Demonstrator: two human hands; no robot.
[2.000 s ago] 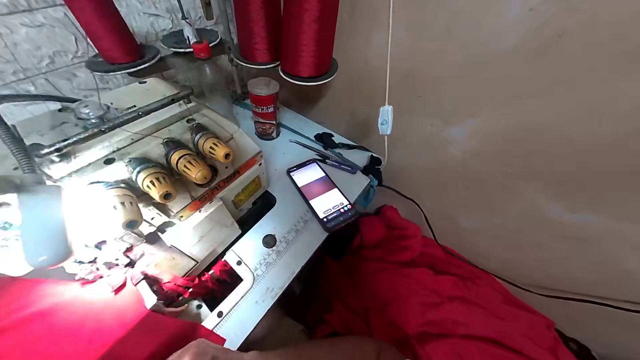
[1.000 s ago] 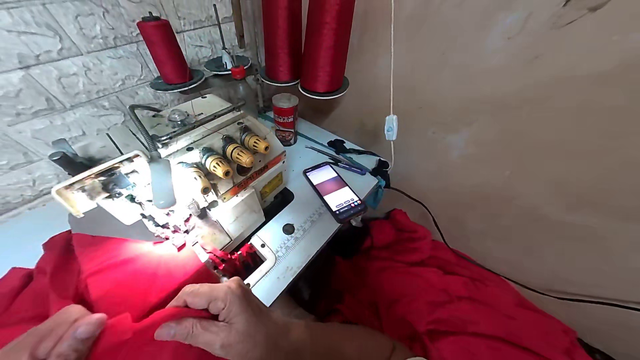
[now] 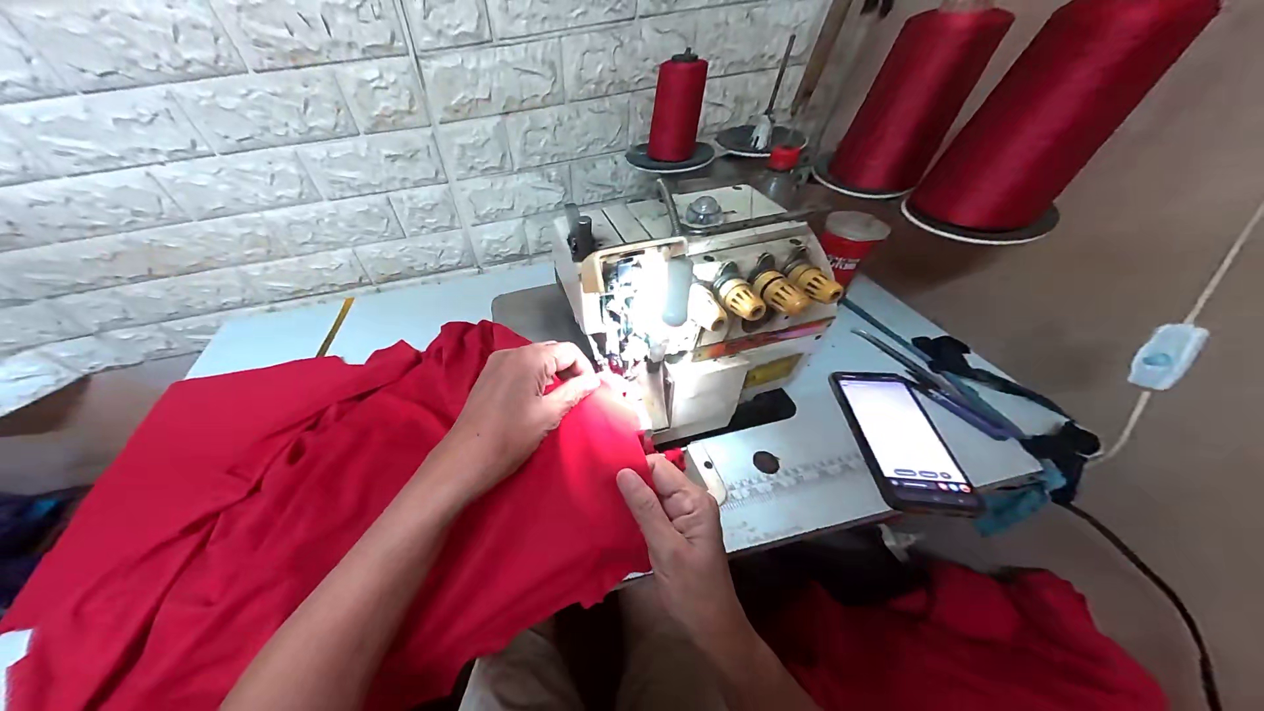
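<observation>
Red fabric [image 3: 326,494] spreads over the left of the table and hangs at its front edge. My left hand [image 3: 523,395] pinches its upper edge just left of the lit needle area of the overlock sewing machine [image 3: 691,326]. Lower and to the right, my right hand [image 3: 676,513] grips the fabric's right edge between thumb and fingers, in front of the machine's base. Yellow tension knobs [image 3: 775,288] line the machine's face. The lamp's glare hides where the fabric meets the presser foot.
A smartphone [image 3: 904,439] with a lit screen lies right of the machine, beside tweezers [image 3: 928,380] and dark cloth scraps [image 3: 1071,444]. Behind are large red thread cones [image 3: 1057,109] and a red can [image 3: 851,245]. More red fabric [image 3: 968,642] is heaped at lower right.
The view has swung left. Both hands were lower on the fabric, left of the machine, one second ago; now the left is up beside the needle area and the right at the fabric's right edge.
</observation>
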